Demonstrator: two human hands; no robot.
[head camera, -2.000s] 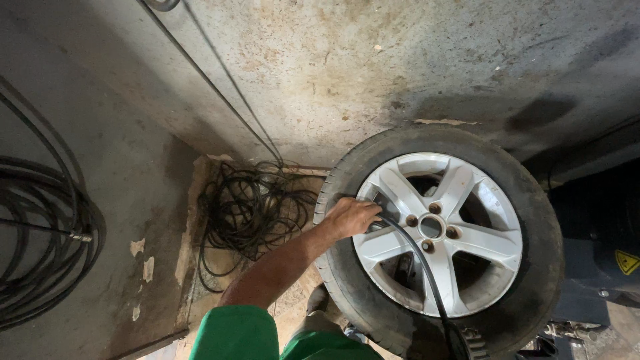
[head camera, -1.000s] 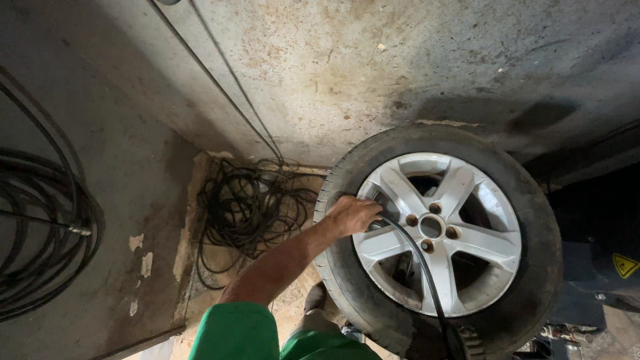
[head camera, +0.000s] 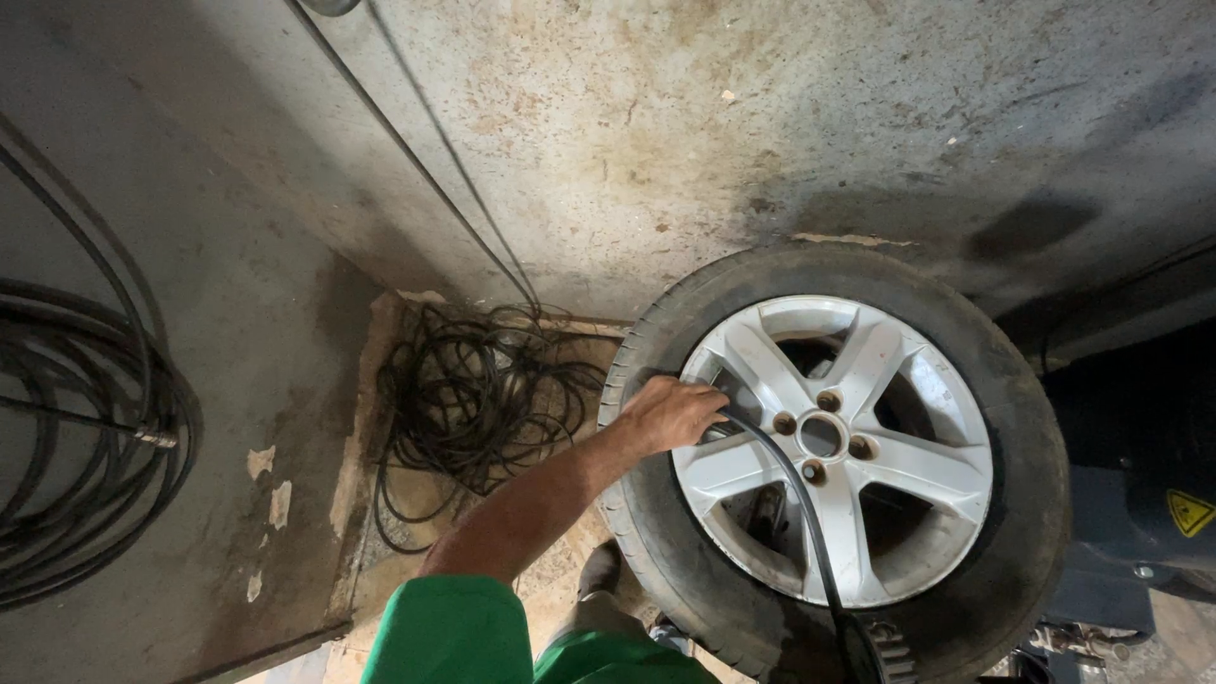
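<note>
My left hand (head camera: 673, 414) is closed around the end of a black rubber air hose (head camera: 807, 503) at the left inner edge of a silver alloy wheel rim (head camera: 836, 560). My fingers hide the hose tip and whatever it meets on the rim. The rim sits in a worn black tire (head camera: 1016, 437) beside the wall. From my hand the hose curves down across the spokes to a dark ribbed object (head camera: 883, 651) at the bottom edge, only partly seen; it may be an inflator body. My right hand is not in view.
A tangled heap of black hose or cable (head camera: 465, 399) lies in the corner left of the tire. More black hose (head camera: 57, 446) hangs coiled on the left wall. Dark machinery with a yellow warning triangle (head camera: 1189, 513) stands at right. My shoe (head camera: 599, 568) is below the tire's left side.
</note>
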